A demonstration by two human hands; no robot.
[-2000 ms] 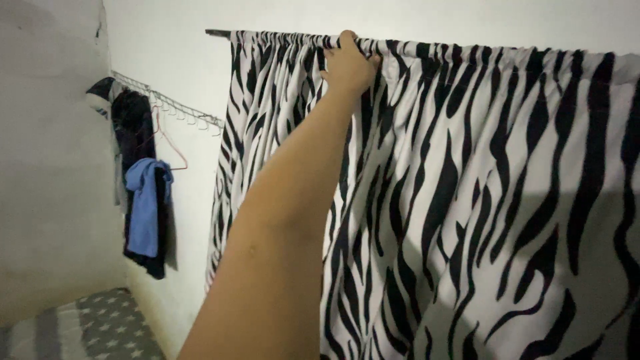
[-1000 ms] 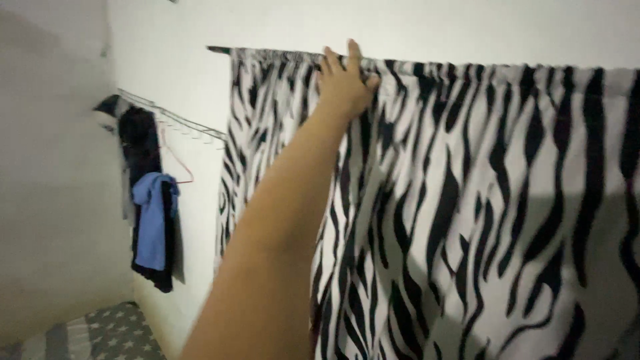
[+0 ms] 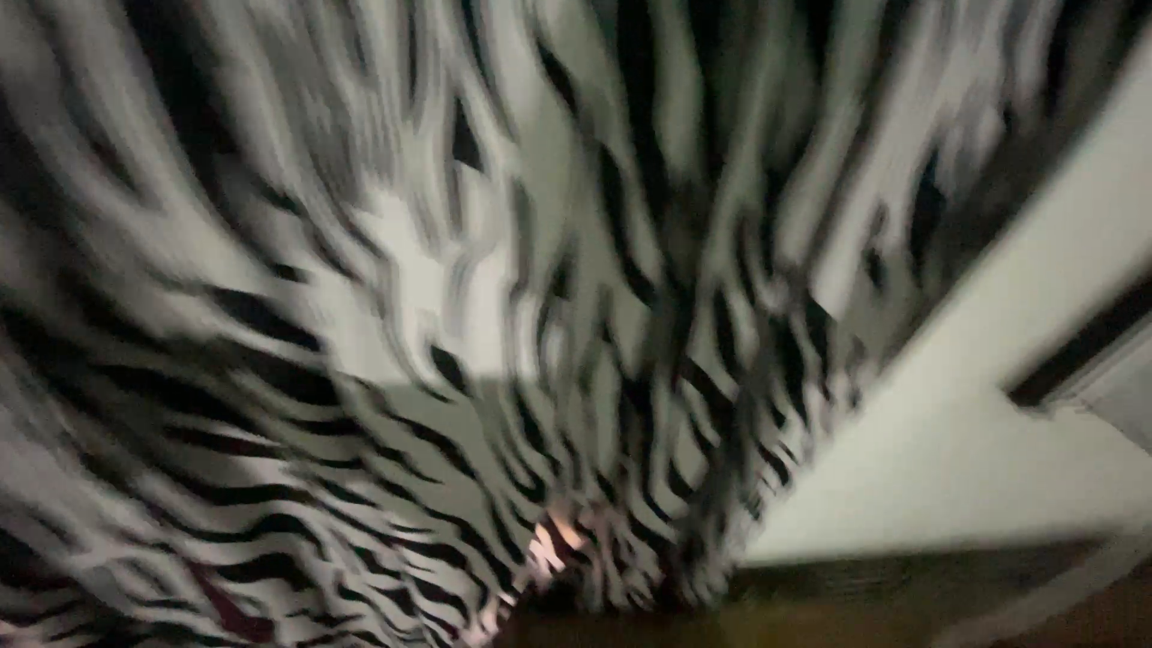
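The zebra-striped curtain (image 3: pixel 576 270) fills most of the head view, its black and white folds blurred and drawn together toward the bottom middle. Near the point where the folds meet, a small pinkish patch shows that could be skin, but it is too blurred to tell. Neither of my hands can be made out, so what they hold or touch is hidden or out of view.
A pale wall (image 3: pixel 882 486) runs along the right of the curtain. At the right edge a dark-edged object (image 3: pixel 1098 342) juts in. Along the bottom right lies a dark greenish-brown surface (image 3: pixel 900 576), possibly the floor, with a pale curved strip over it.
The view has swung strongly, from the curtain's top to its lower part. The hand that was at the curtain rod no longer shows, and the folds are now bunched together low down.
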